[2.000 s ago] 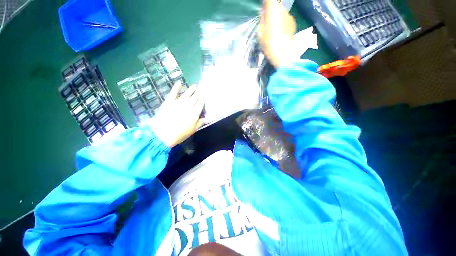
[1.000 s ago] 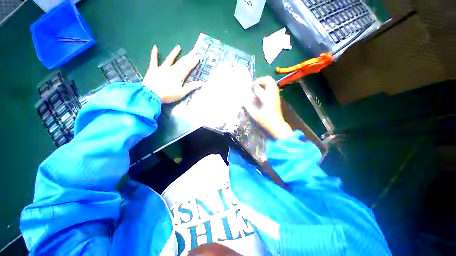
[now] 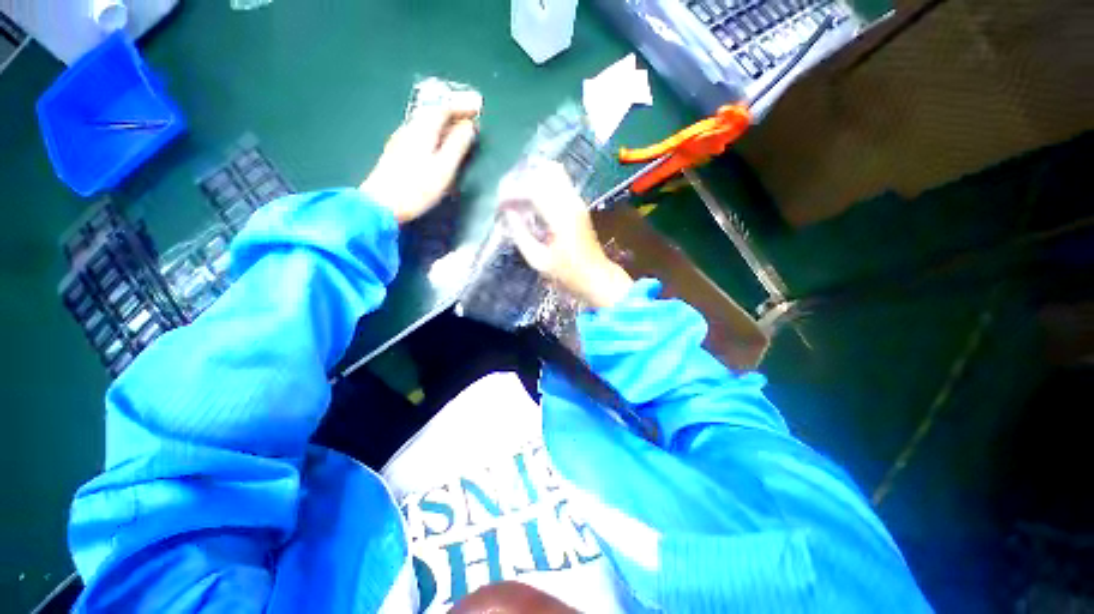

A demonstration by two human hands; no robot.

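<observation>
My left hand is curled over a clear part strip, whose far end shows past the fingers. My right hand is closed on shiny clear film at the bench's near edge; part of the film hangs over the edge. A clear gridded piece shows just beyond the right hand, blurred; whether it is joined to the film I cannot tell. The two hands are apart. Strips with black frames lie piled at the left, with another gridded strip beside them.
A blue bin holds a thin dark tool at the far left. A white bottle, a white scrap, orange-handled cutters and a bagged sheet stack stand or lie to the right. A brown carton is below the bench edge.
My left hand has gone from flat on the sheet to curled over a strip. My right hand has moved left in the view with the film. The view has shifted right.
</observation>
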